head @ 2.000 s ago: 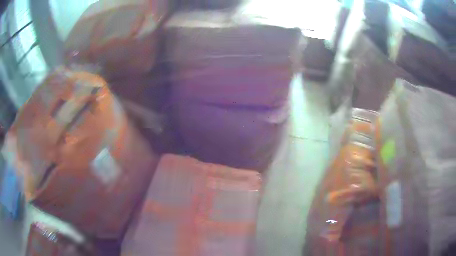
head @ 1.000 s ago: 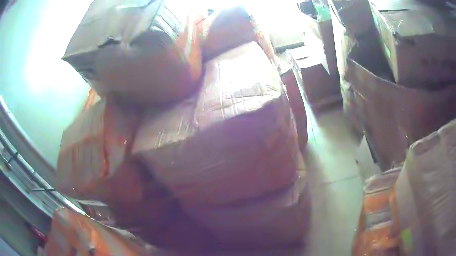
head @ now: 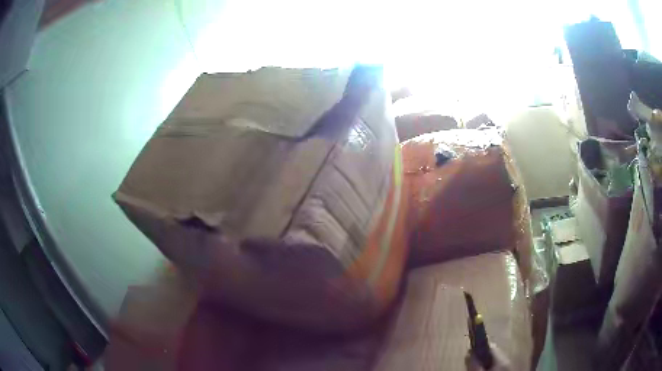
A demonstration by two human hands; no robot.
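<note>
A large brown carton with orange tape bands on its right side sits tilted, high in front of me, on other cartons. Its top has a dark slit or fold and a small tear at the near edge. A utility knife, dark with a yellow spot and its blade pointing up, shows at the bottom right over a lower carton top. My right hand holds it; only a small blurred part shows at the bottom edge. I cannot tell if the blade touches cardboard. My left hand is not in view.
An orange-taped carton stands behind on the right. Open, upright cartons stand at the far right. A pale green wall is on the left. Bright glare washes out the back.
The view has risen and come closer to the upper carton, which is now larger and central. The knife and part of my right hand have come into view at the bottom.
</note>
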